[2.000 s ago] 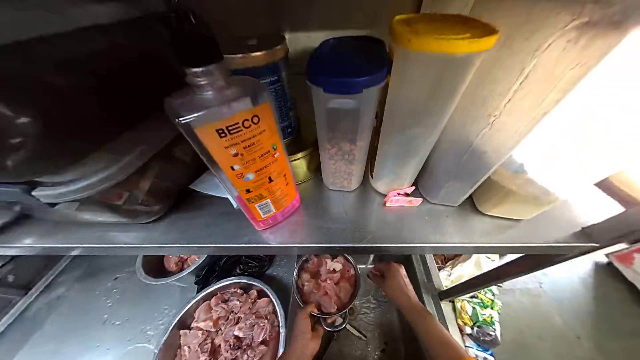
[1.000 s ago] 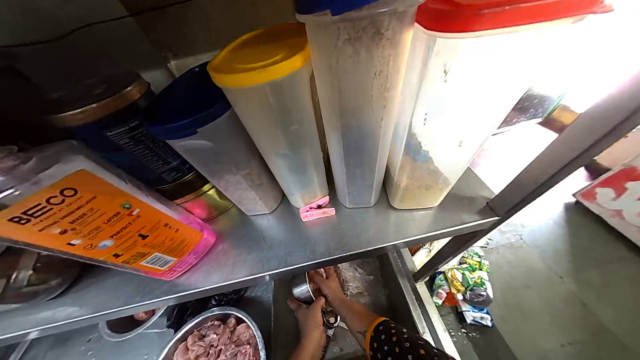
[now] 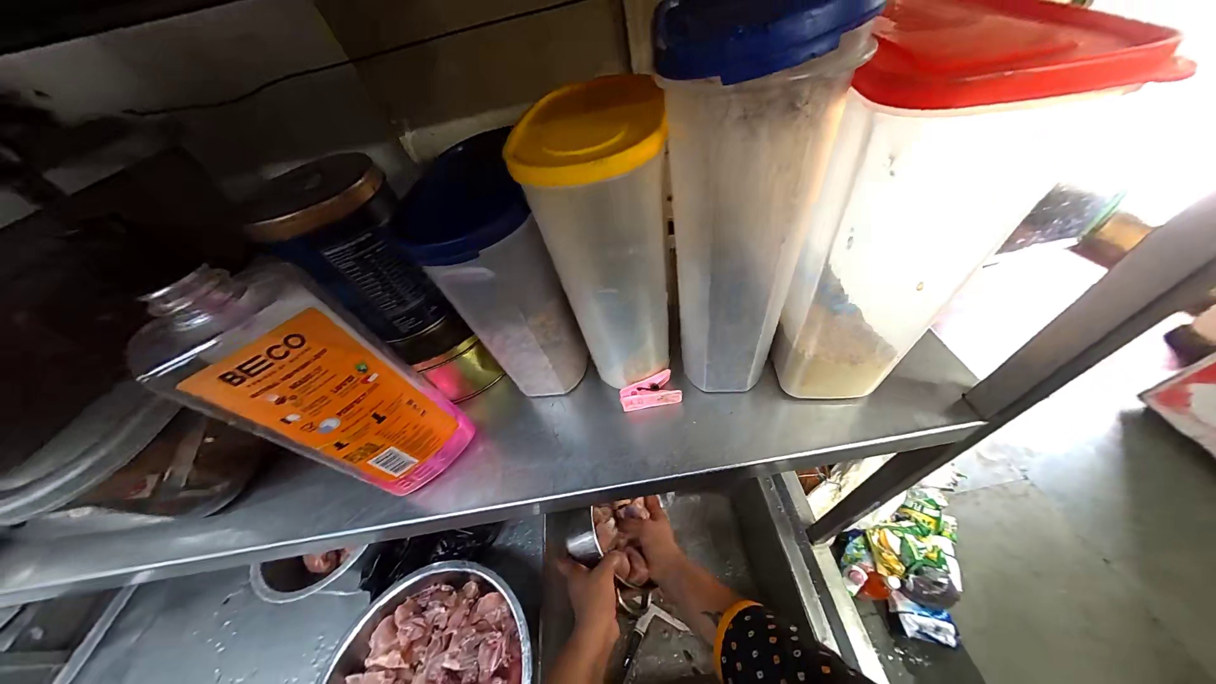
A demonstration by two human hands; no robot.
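Note:
Below the shelf, over a steel sink [image 3: 731, 551], my left hand [image 3: 594, 598] grips a small steel bowl [image 3: 583, 544] tilted on its side. Raw meat pieces [image 3: 622, 532] fill its mouth, and my right hand [image 3: 655, 537] has its fingers on them. Under the hands lies a metal tool with dark handles [image 3: 646, 627], perhaps scissors; its exact kind is unclear. A large steel bowl [image 3: 513, 608] holding raw meat [image 3: 442, 632] stands left of my left hand. Part of the small bowl is hidden by the hands.
A steel shelf [image 3: 608, 456] crosses above the hands, carrying a Beco bottle [image 3: 323, 389], several lidded plastic containers [image 3: 608, 266] and a pink clip [image 3: 651, 391]. Another bowl with meat [image 3: 275, 579] sits at the left. Plastic packets [image 3: 912, 551] lie right of the sink, past a metal post [image 3: 1035, 380].
The small bowl of meat, upright two seconds ago, is now tilted. My right hand has moved from beside it onto the meat. The view has swung right.

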